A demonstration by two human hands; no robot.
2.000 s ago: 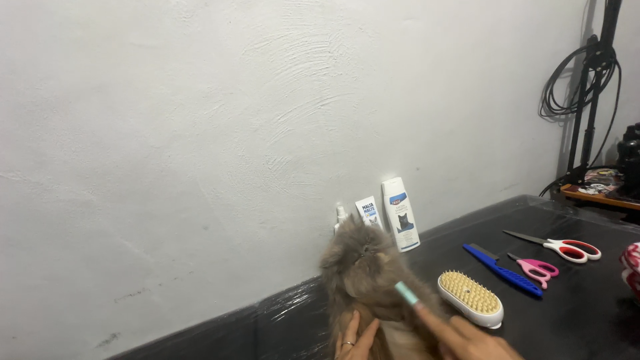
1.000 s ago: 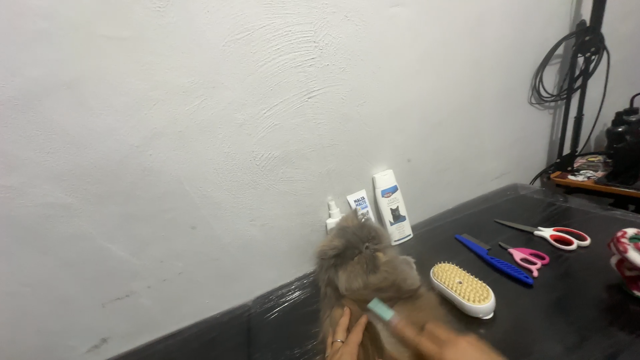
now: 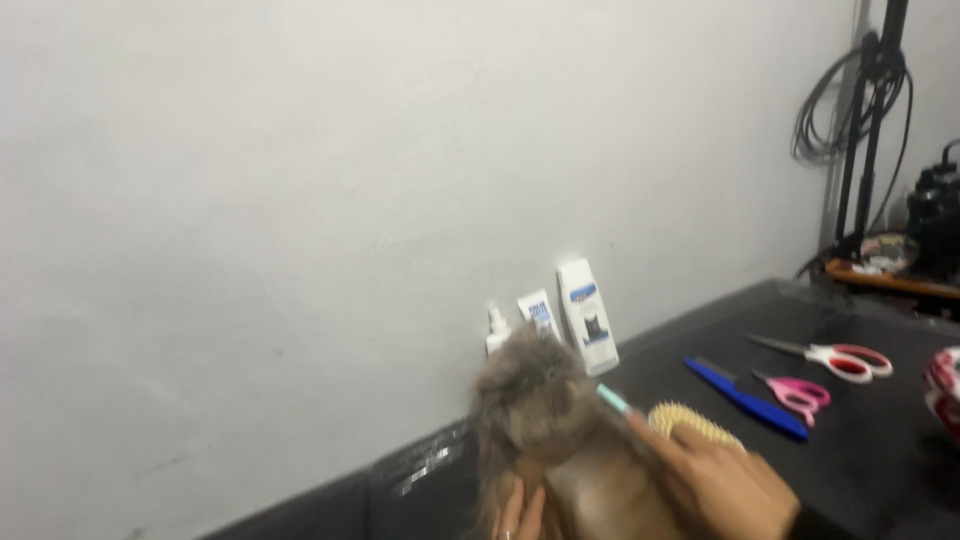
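Observation:
A long-haired grey-brown cat (image 3: 536,405) is on the black table, close to the wall, blurred. My left hand (image 3: 519,514), with a ring on one finger, lies in the fur at its lower body; the fingers are slightly apart. At the cat's right side my right hand (image 3: 712,476) grips a slim tool with a pale turquoise end (image 3: 613,398), index finger along it. The tool's working part cannot be made out. Behind that hand, partly covered, is a brush with cream bristles (image 3: 690,420).
A white spray bottle (image 3: 497,330), a white tube (image 3: 538,309) and a white shampoo bottle (image 3: 589,319) lean against the wall. On the table (image 3: 862,469) lie a blue comb (image 3: 750,401), small pink scissors (image 3: 801,394) and red-white scissors (image 3: 847,361). A coiled black cable (image 3: 825,105) hangs at the back right.
My right hand with the tool has moved from the cat's body out to its right side, now partly over the brush. My left hand stays on the fur.

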